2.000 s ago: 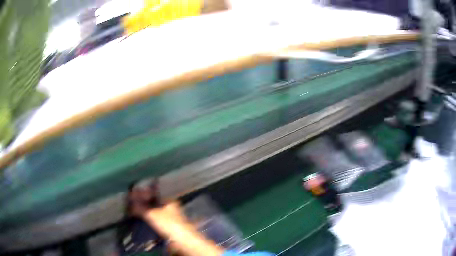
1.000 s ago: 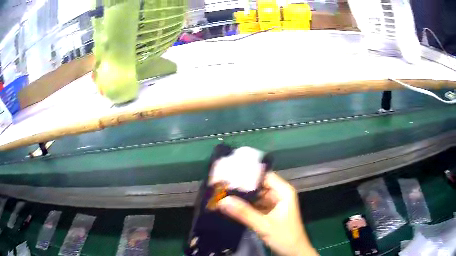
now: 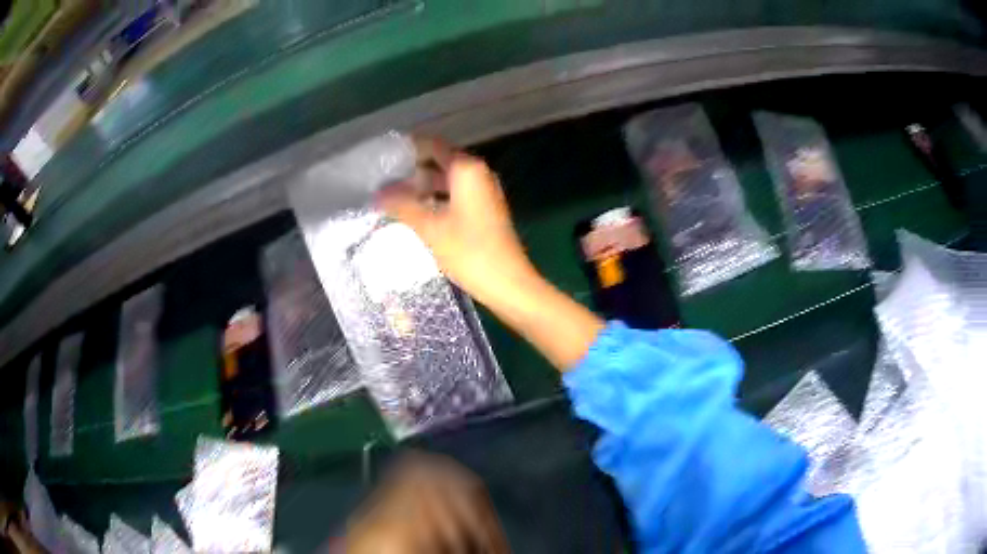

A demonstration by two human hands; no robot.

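My right hand [image 3: 460, 222], in a blue sleeve, grips the top end of a clear bubble bag [image 3: 438, 357] above the belt. A white patch and a small copper spot show inside the bag; the rest of its content is hard to make out. My left hand [image 3: 428, 509] is blurred and cut off by the bottom edge; its fingers cannot be made out. A bare black module [image 3: 633, 276] with a pinkish patch and orange flex lies right of my right hand. Another bare module [image 3: 247, 379] lies to the left.
The dark green belt [image 3: 541, 438] carries filled bubble bags on both sides, including one at the right [image 3: 703, 206] and one at the left [image 3: 139, 368]. A whitish heap of bubble bags [image 3: 942, 400] is at the right edge. Pale bags [image 3: 233, 492] lie at lower left. A grey rail [image 3: 541, 92] runs behind.
The view has tilted down to the belt. One second ago my right hand held a bare black module; now it grips a bubble bag. My left hand has appeared at the bottom.
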